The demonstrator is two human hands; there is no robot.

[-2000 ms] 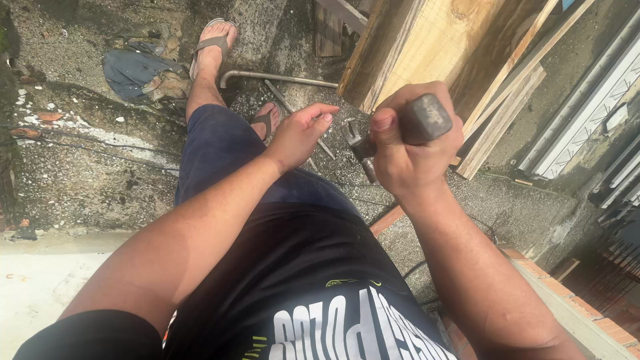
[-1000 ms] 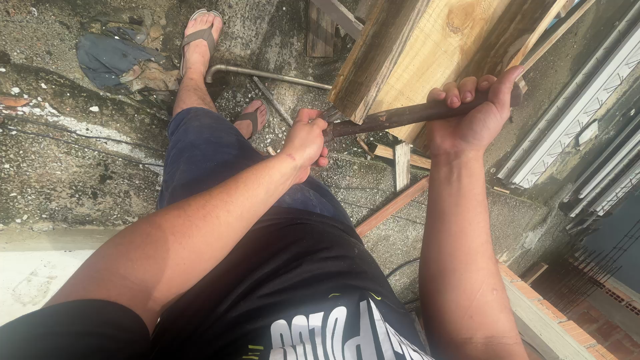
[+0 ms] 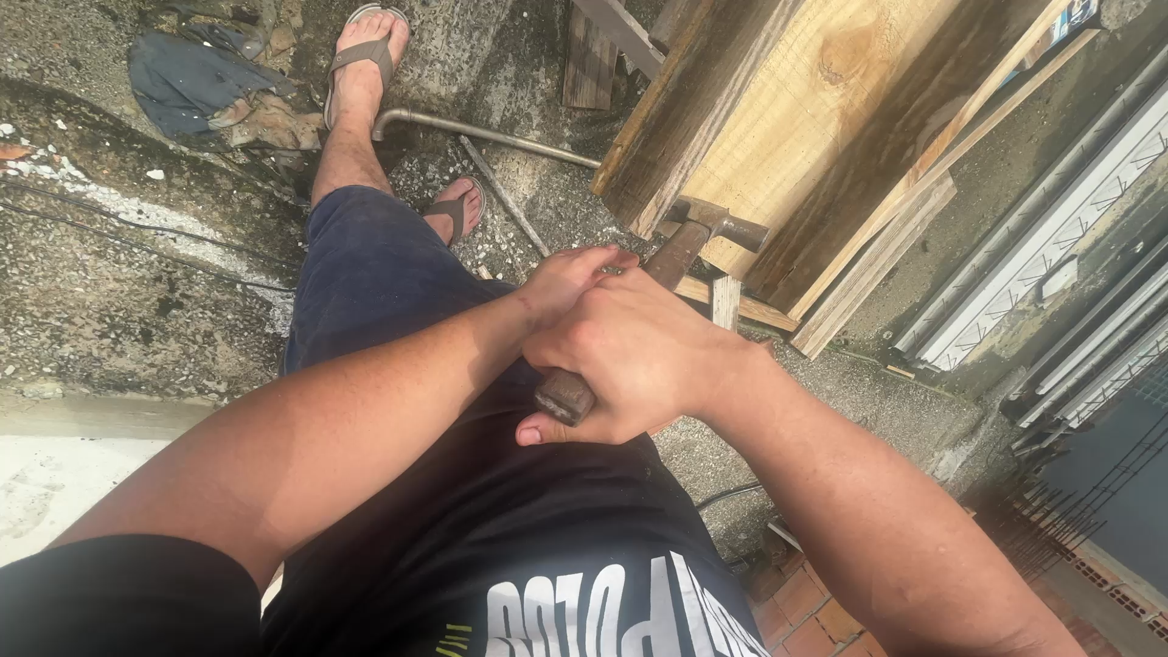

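Observation:
A claw hammer (image 3: 680,255) with a brown handle slants across the middle of the head view, its metal head at the upper right, in front of the wooden boards. My right hand (image 3: 630,356) is wrapped around the handle, whose butt end sticks out at the lower left beside my thumb. My left hand (image 3: 579,283) lies against the back of my right hand, close to the handle. Its fingers are partly hidden, and whether it touches the handle cannot be seen.
A trough-like form of wooden boards (image 3: 821,100) rests at the upper right. A bent metal pipe (image 3: 493,137) and a thin rod (image 3: 506,196) lie near my sandalled feet. A dark cloth (image 3: 178,82) is at the upper left. White metal lengths (image 3: 1049,219) and bricks (image 3: 803,607) are on the right.
The hammer was held crosswise between both hands one second ago; now its head points up and away. My right hand has moved left and down, and my hands have come together.

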